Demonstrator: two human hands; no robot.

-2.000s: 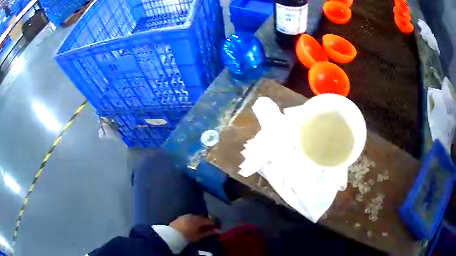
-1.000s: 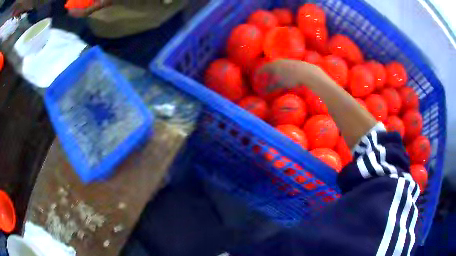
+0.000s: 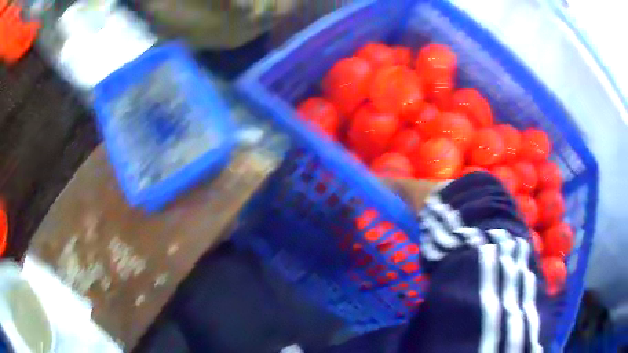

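My right arm, in a dark sleeve with white stripes, reaches over the large blue perforated crate at the right. The crate holds many orange plastic shells. Only a strip of bare skin of my right hand or wrist shows, low inside the crate's near rim. The fingers are hidden, so what they hold cannot be told. My left hand is out of the picture. The view is blurred.
A blue parts tray with small clear pieces lies on the brown work board. Loose clear bits lie on the board. A bowl and white cloth are at lower left. Another white cloth shows beyond the tray.
The view has swung from the bench to the crate. My right hand was over the shells a second ago; it is now lower, nearer the crate's near rim, and mostly hidden.
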